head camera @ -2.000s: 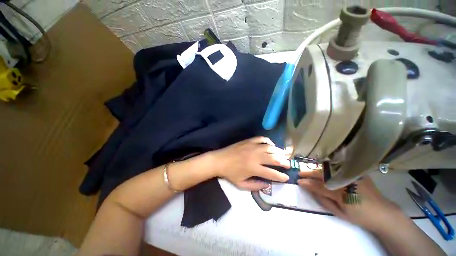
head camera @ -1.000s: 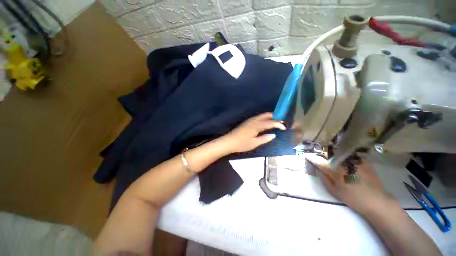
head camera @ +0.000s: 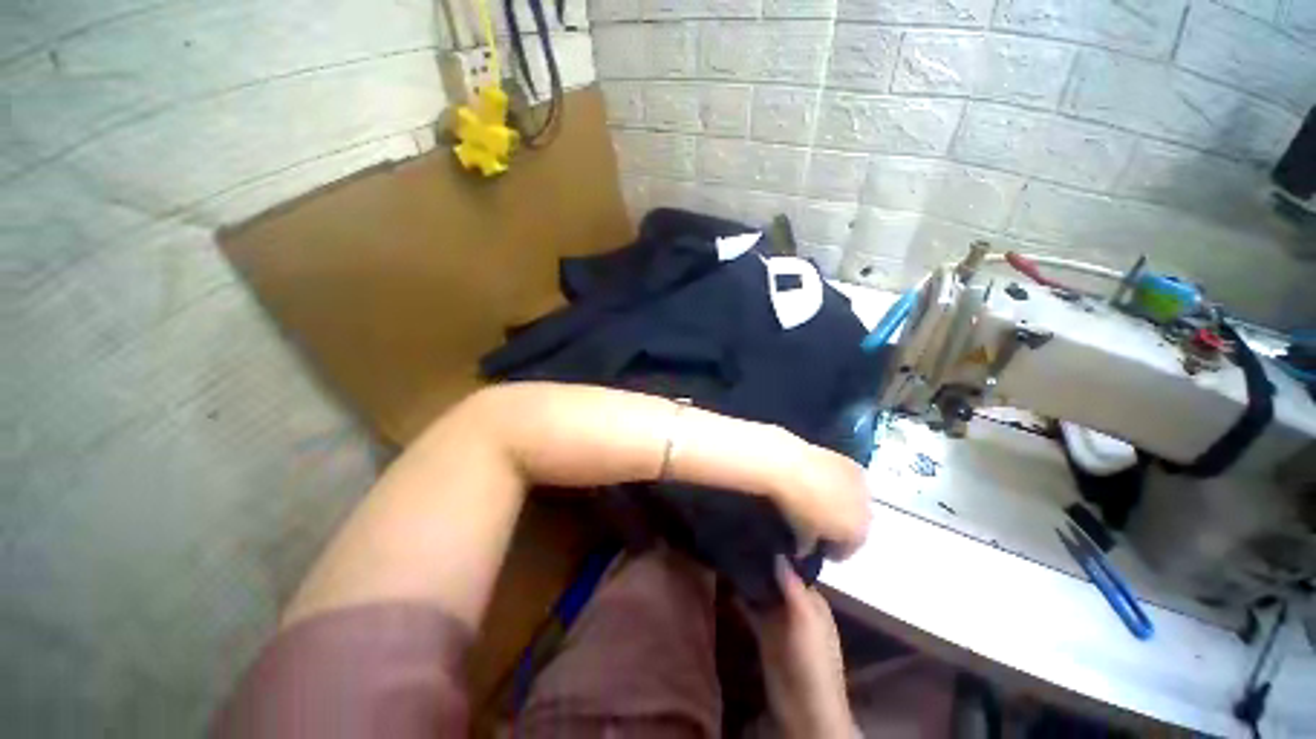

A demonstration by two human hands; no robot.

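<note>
The navy garment with a white print (head camera: 678, 332) lies heaped on the table left of the sewing machine (head camera: 1075, 347). Its near part hangs over the table's front edge. My left hand (head camera: 826, 498) is on the dark cloth near that edge, fingers bent down on it. My right hand (head camera: 797, 635) is below it, thumb up against the dark cloth, holding its lower edge. The fingers of both hands are partly hidden by cloth. Both hands are away from the needle area.
Blue-handled snips (head camera: 1108, 580) lie on the white table (head camera: 924, 556) at the right. A brown cardboard panel (head camera: 419, 274) stands at the left. A yellow plug (head camera: 485, 133) hangs on the wall. A light-blue rod (head camera: 891, 321) hangs beside the machine head. My legs are below.
The view has swung left and back. Both hands have left the machine bed and come to the table's front edge, gripping dark cloth there. The cloth is out from under the machine head.
</note>
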